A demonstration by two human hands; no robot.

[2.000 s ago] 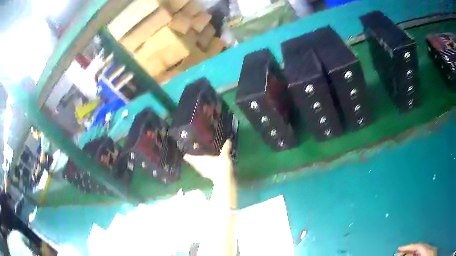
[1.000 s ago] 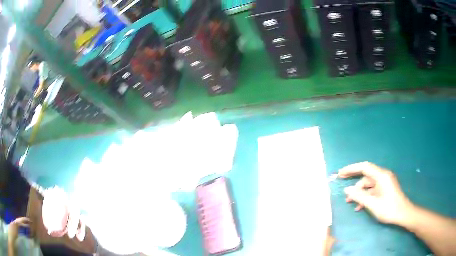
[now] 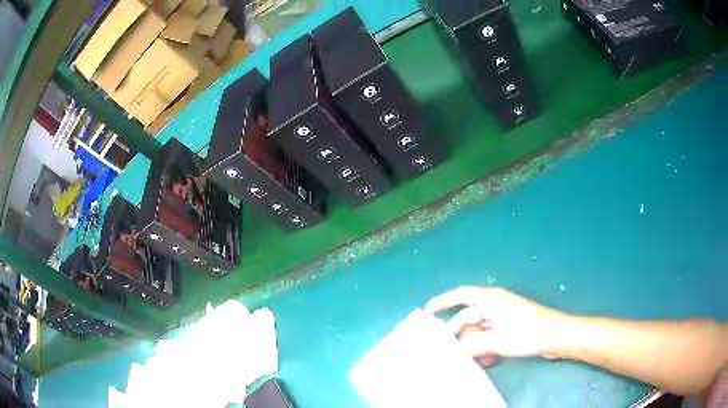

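A white label sheet (image 3: 423, 368), glaring blank, lies on the blue-green worktop at the bottom centre, cut off by the lower edge. My right hand (image 3: 499, 323) comes in from the right, bare, with the index finger stretched to the sheet's upper corner and the other fingers curled. Whether a sticker is on its fingertip cannot be told. My left hand is not in view. A heap of overlapping white sheets (image 3: 203, 358) lies at the lower left, overexposed. The dark top of a smartphone (image 3: 268, 396) shows beside the heap at the bottom edge.
Black retail boxes (image 3: 307, 147) stand in a row on the green conveyor belt (image 3: 351, 227), with one lying flat (image 3: 631, 36) at the upper right. A green metal post (image 3: 104, 107) and brown cartons (image 3: 152, 68) are at the upper left. Small white scraps dot the worktop.
My left arm, earlier reaching to a box on the belt, is gone from view. My right hand is now at the sheet's upper corner. The view has shifted, and the phone is mostly cut off.
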